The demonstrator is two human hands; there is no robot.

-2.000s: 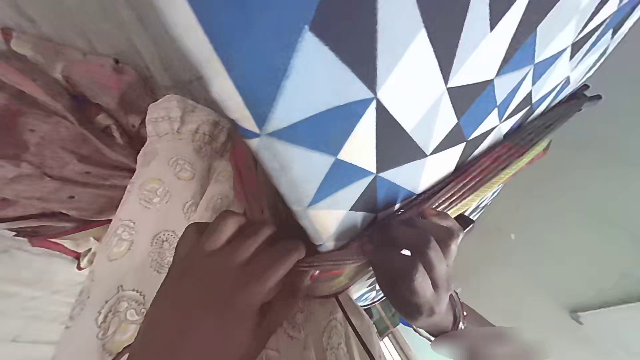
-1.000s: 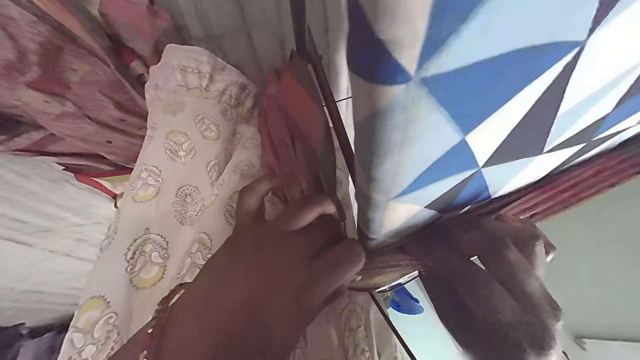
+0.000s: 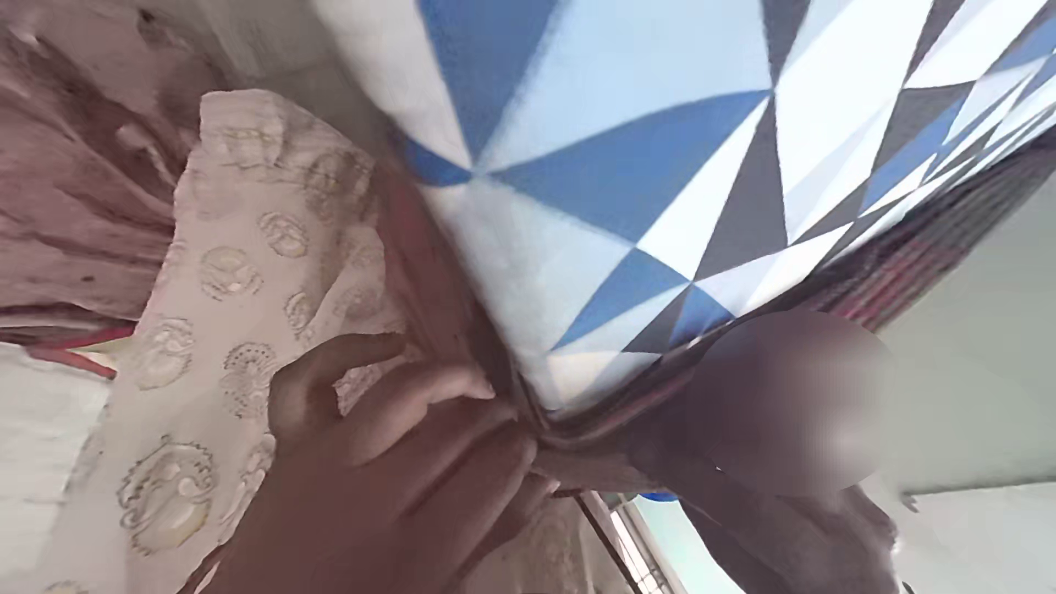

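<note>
A panel or cloth with blue, grey and white triangles (image 3: pixel 627 198) fills the upper right, its corner pointing down toward me. Dark reddish cloth (image 3: pixel 429 272) runs along its left edge, and a striped, folded band (image 3: pixel 916 256) borders its lower right edge. My left hand (image 3: pixel 404 462) is at the corner, its fingertips bent against the dark reddish cloth; a firm grip does not show clearly. My right hand (image 3: pixel 767 445) lies under the lower right edge, close to the corner; it is partly blurred, so its fingers and hold are hidden.
Cream patterned fabric (image 3: pixel 231 272), gathered at its top end, lies left of the panel and behind my left hand. Crumpled reddish-brown cloth (image 3: pixel 82 165) is at the far left. Below the corner are a thin dark bar and a small blue thing (image 3: pixel 658 497). A pale wall-like surface stands at right.
A second ago my left fingers were on reddish cloth beside the panel's corner; they are now closer against the corner. The view has shifted and shows more of the triangle pattern.
</note>
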